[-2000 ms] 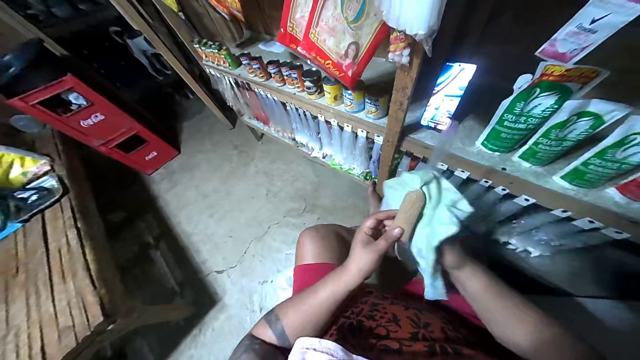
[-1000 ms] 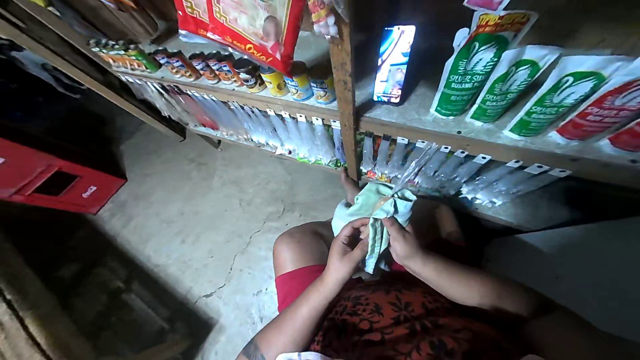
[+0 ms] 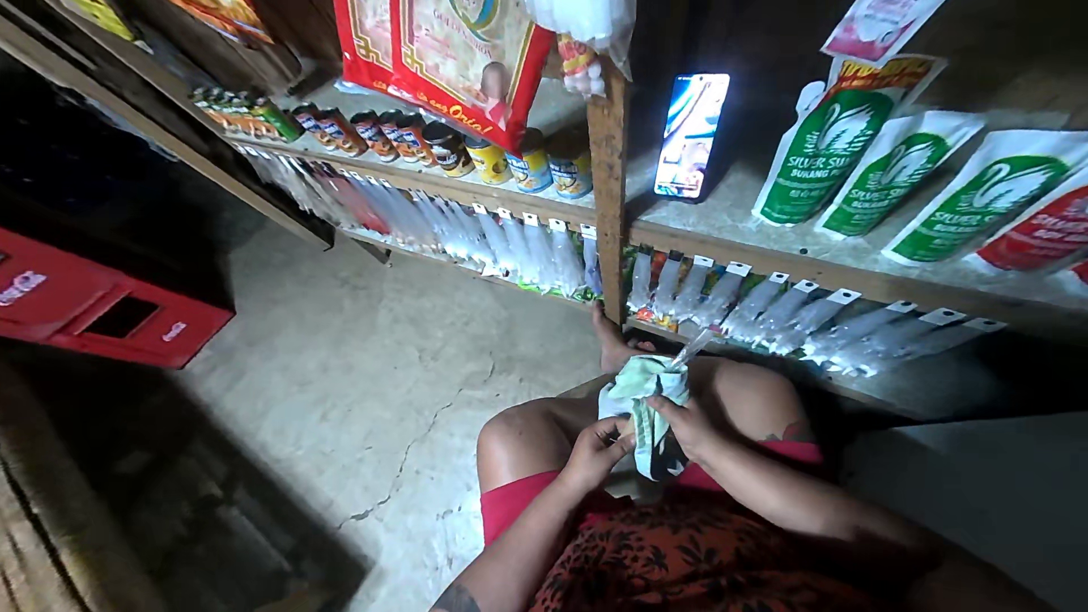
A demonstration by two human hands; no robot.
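A pale green cloth (image 3: 646,387) is bunched between my hands over my lap. My left hand (image 3: 602,449) pinches a light brown wooden piece, perhaps a handle, mostly hidden at the cloth's lower left side. My right hand (image 3: 682,425) grips the cloth from the right, thumb on top. A clear, shiny strip, like a blade or plastic, (image 3: 693,347) sticks out of the cloth's upper right; its kind is unclear.
A lit phone (image 3: 692,136) leans upright on a wooden shelf (image 3: 765,255) beside vinegar pouches (image 3: 824,153). Cans (image 3: 489,160) line the left shelf, with small plastic bags (image 3: 510,246) hanging below. A red Coca-Cola crate (image 3: 110,297) stands on the concrete floor (image 3: 357,382).
Two seconds ago the brown wooden piece showed plainly over the cloth in my left hand; now the cloth and fingers mostly hide it. My right hand has come round onto the cloth's front.
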